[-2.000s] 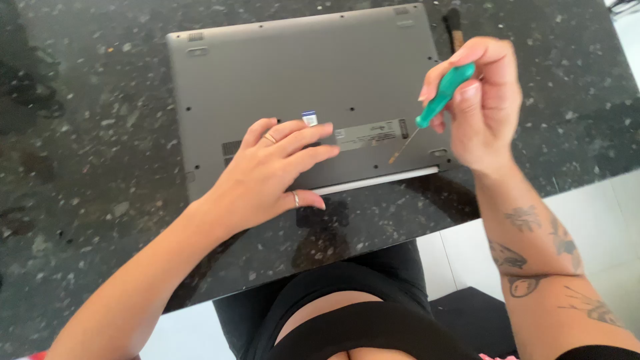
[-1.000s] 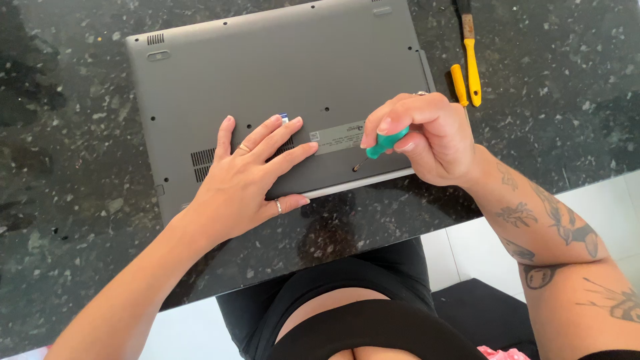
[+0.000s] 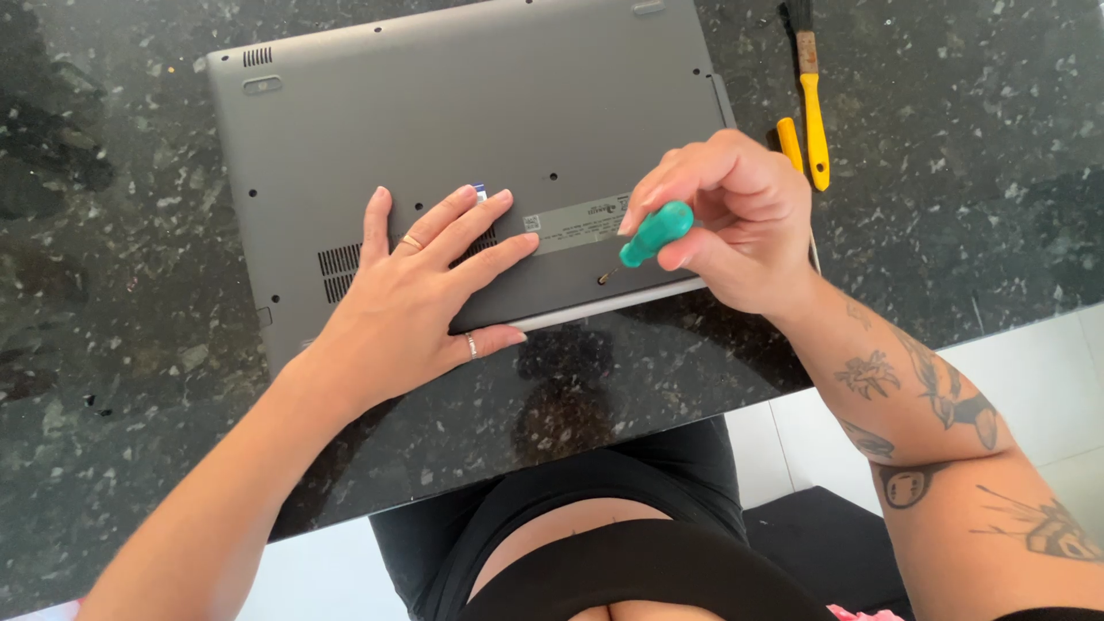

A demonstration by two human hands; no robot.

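Observation:
A grey laptop (image 3: 483, 103) lies bottom side up, its vents, screw holes and a printed label showing. My left hand (image 3: 423, 285) rests flat on its underside near the front edge, fingers spread, thumb over the edge, holding nothing. Between the thumb and fingers of my right hand (image 3: 733, 224) is a small screwdriver with a green handle (image 3: 657, 233). The screwdriver slants down to the left, and its tip is at a screw hole (image 3: 602, 280) below the label, near the front edge. Whether a screw sits in that hole cannot be told.
Right of the laptop, a brush with a yellow handle (image 3: 812, 129) lies on the dark speckled stone countertop (image 3: 949, 172). Beside it is a second yellow handle (image 3: 788, 142), partly hidden behind my right hand. The countertop's near edge runs just in front of my body.
My right hand has lowered the screwdriver from above the laptop's right side to the screw hole near the front edge. My left hand stays on the laptop. The view has shifted.

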